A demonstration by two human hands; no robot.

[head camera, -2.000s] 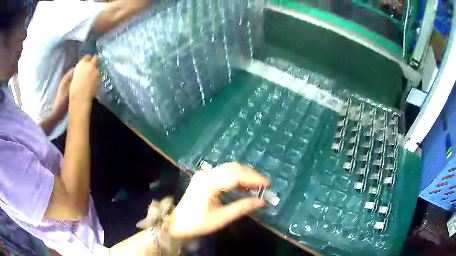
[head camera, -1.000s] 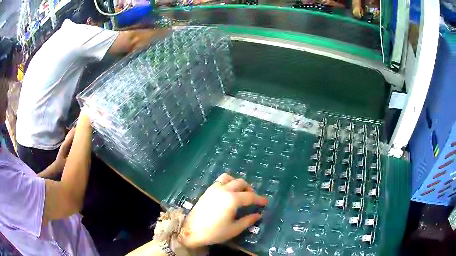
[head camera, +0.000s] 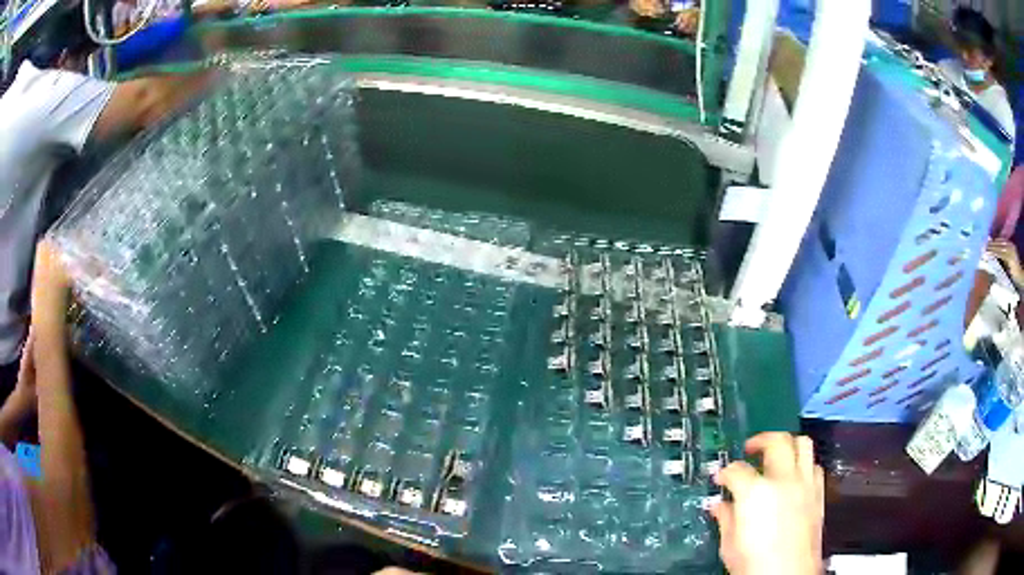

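My right hand (head camera: pixel 773 508) is over the near right corner of the right clear tray (head camera: pixel 606 505). Its thumb and fingertip are close together at a small metal module; whether they grip it is unclear. Small silver modules (head camera: pixel 637 431) fill columns in that tray's far and right part; its near left pockets show none. The left clear tray (head camera: pixel 387 393) has several modules (head camera: pixel 371 485) along its near edge. A bit of skin at the bottom edge, likely my left hand (head camera: pixel 395 571), is almost wholly cut off.
Tall stacked clear trays (head camera: pixel 213 213) stand at the left, beside another person's arm (head camera: pixel 54 371). A white post (head camera: pixel 803 169) and a blue perforated basket (head camera: pixel 887 258) are at the right. Bottles (head camera: pixel 949 421) lie beyond the basket. A pale strip (head camera: pixel 449 245) crosses the trays' far end.
The view has swung right. My left hand has gone from over the left tray to the bottom edge. My right hand has come in at the right tray. More modules show along the left tray's near edge.
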